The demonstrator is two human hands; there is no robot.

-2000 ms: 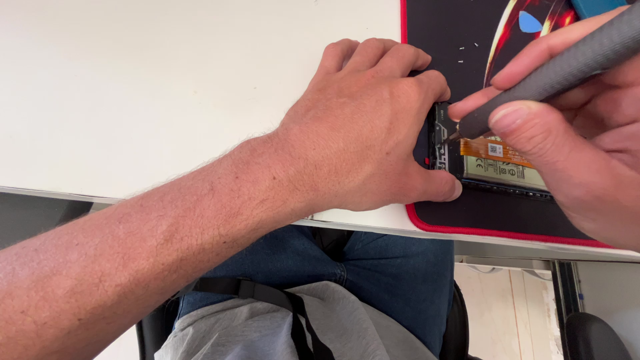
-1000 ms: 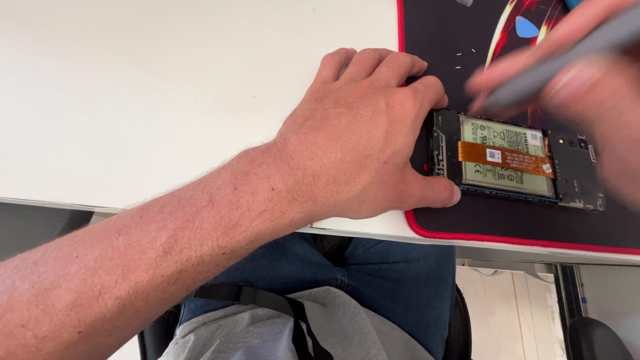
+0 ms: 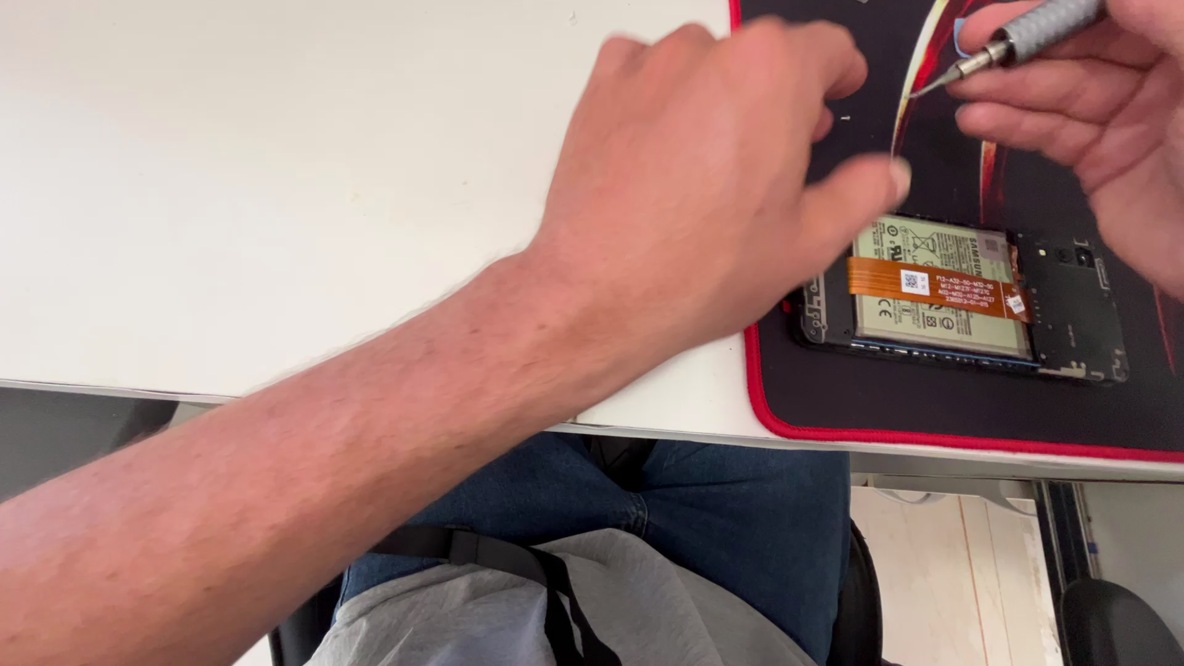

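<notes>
An opened smartphone (image 3: 1078, 319) lies on a black mat, its battery (image 3: 976, 338) in the frame and an orange flex cable (image 3: 888, 277) across the battery. My left hand (image 3: 712, 166) hovers over the mat's left edge and the phone's left end, thumb and fingers apart with nothing between them. At the upper right my right hand (image 3: 1091, 120) holds a precision screwdriver (image 3: 1045, 28) with a grey knurled handle, its fine tip pointing left above the mat, clear of the phone. A tiny screw (image 3: 844, 118) lies between my two hands.
The mat (image 3: 925, 416) has a red stitched edge and a printed pattern. It rests on a white table (image 3: 324, 185). A light blue piece (image 3: 960, 35) shows beside my right fingers. My lap and a grey garment (image 3: 462, 610) are below the table edge.
My left hand has let go of the phone's left end and moved up. My right hand, with the screwdriver, has moved away from the phone toward the upper right.
</notes>
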